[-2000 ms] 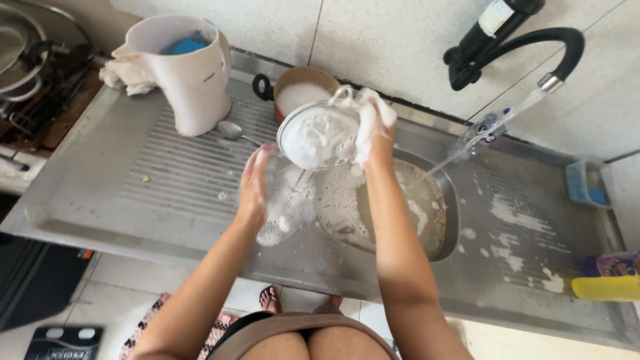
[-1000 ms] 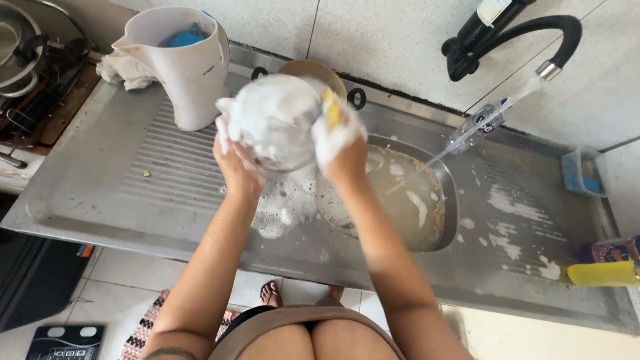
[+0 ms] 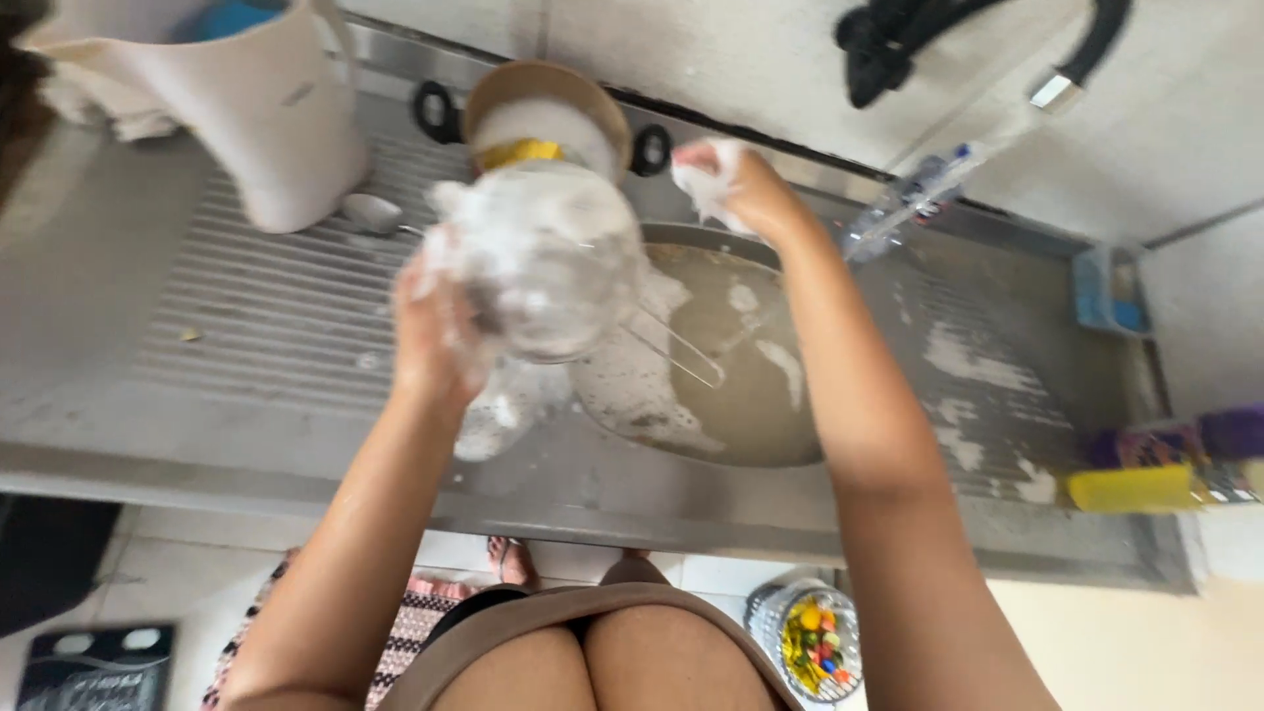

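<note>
My left hand (image 3: pixel 434 326) holds a round metal strainer (image 3: pixel 553 262) by its left side. White suds cover most of it, and a thin wire handle points down right over the sink. My right hand (image 3: pixel 736 188), foamy and with its fingers curled, is apart from the strainer, right of a pot (image 3: pixel 548 84) with black handles. Suds fill the pot, and a yellow sponge (image 3: pixel 520 153) shows at its near rim. Cloudy water stands in the sink basin (image 3: pixel 736 459). Whether the right hand holds anything besides foam cannot be made out.
A white pitcher (image 3: pixel 267 118) and a spoon (image 3: pixel 371 212) stand left on the ribbed steel drainboard. Water runs from the black faucet (image 3: pixel 1057 91) past a clear plastic bottle (image 3: pixel 889 212). At the far right are a blue plastic container (image 3: pixel 1111 291) and a yellow bottle (image 3: pixel 1131 489).
My right hand has come away from the foamy strainer and moved to the right. The yellow sponge, by my right hand a second ago, now shows at the pot. The view has moved closer.
</note>
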